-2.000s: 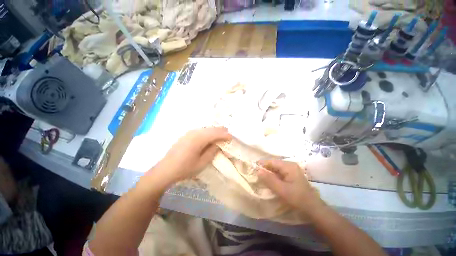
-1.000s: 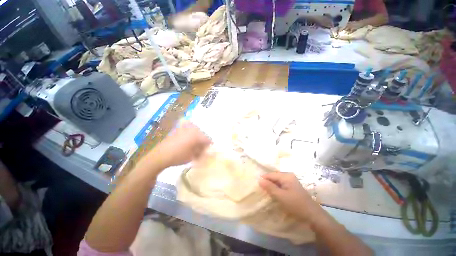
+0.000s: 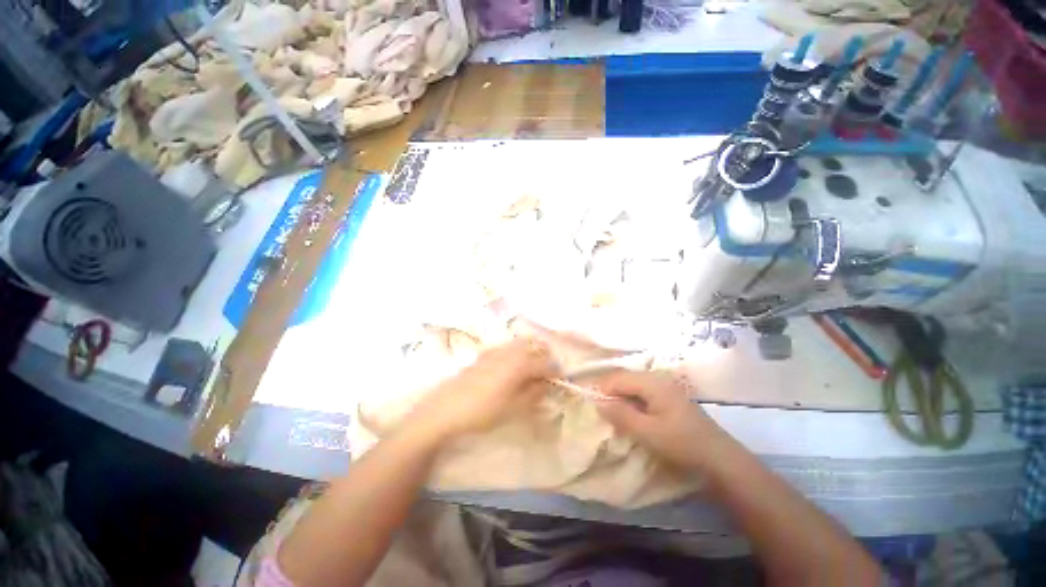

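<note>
A cream garment piece [image 3: 522, 453] lies bunched and spread over the front edge of the white table, overexposed at its far side. My left hand [image 3: 510, 378] is bare and pinches the cloth near its upper middle. My right hand [image 3: 652, 411] is bare and grips a fold of the same cloth just to the right. A narrow light edge of cloth runs between the two hands. The fingertips are partly hidden by the cloth and blur. The sewing machine [image 3: 849, 235] stands to the right, beyond my right hand.
Olive-handled scissors [image 3: 927, 401] and a thin orange and blue stick [image 3: 851, 346] lie right of the machine head. A grey neighbouring machine [image 3: 109, 241] and red-handled scissors [image 3: 87, 349] are at left. A cream garment pile [image 3: 333, 69] is upper left. Small scraps [image 3: 602, 243] lie mid-table.
My left hand, raised at the cloth's left side a second ago, is now lower and nearer my right hand, on the cloth. The view has tilted down; the people at the back are out of frame.
</note>
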